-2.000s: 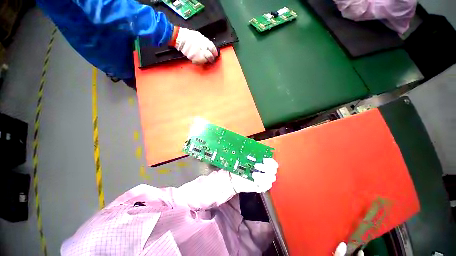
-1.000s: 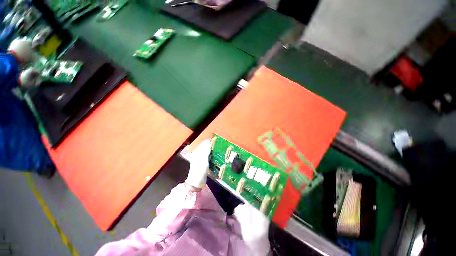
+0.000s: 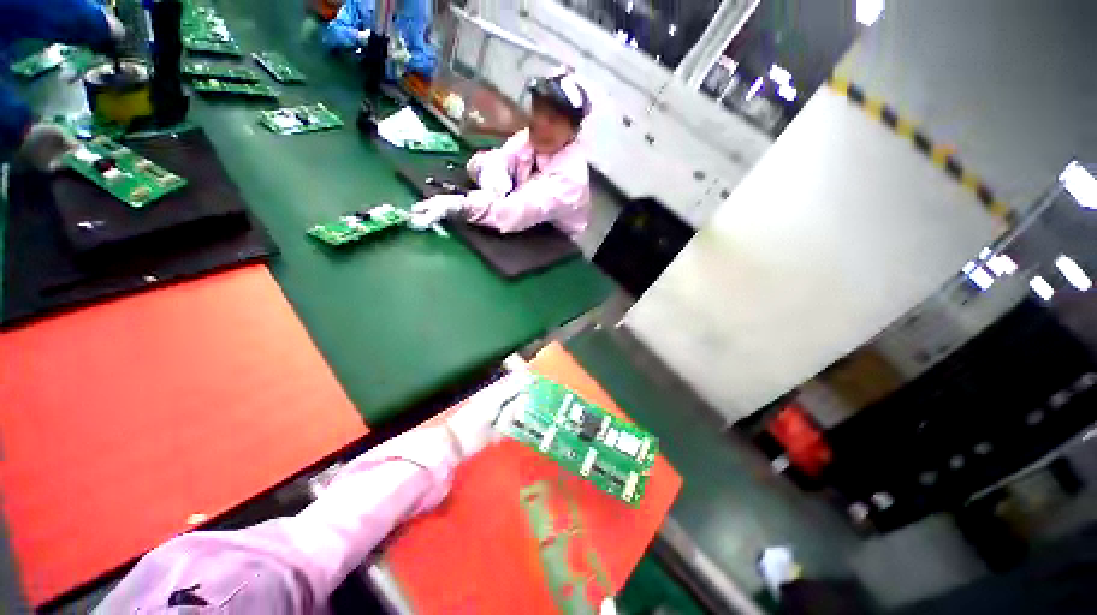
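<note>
A green circuit board [image 3: 583, 435] is held above the red mat [image 3: 421, 555], its component side with a black chip and white parts showing. My left hand [image 3: 491, 411], in a white glove, grips the board at its left end. The thin pale-green checking template [image 3: 559, 547] lies over the red mat below the board and runs to the picture's bottom edge. A small white tip, apparently a finger of my right hand [image 3: 608, 604], shows beside it at the bottom edge. The rest of that hand is cut off, so its hold cannot be told.
A second red mat [image 3: 169, 408] is at the left. Behind is the green bench [image 3: 397, 348] with several boards and black pads [image 3: 144, 210]. A coworker in pink [image 3: 535, 180] reaches toward a board [image 3: 359, 225]. A metal rail [image 3: 698, 565] runs right of my mat.
The view has swung up and right. My right hand has left the board, which both hands held a second ago. My left hand now holds it alone, reaching farther forward over the mat.
</note>
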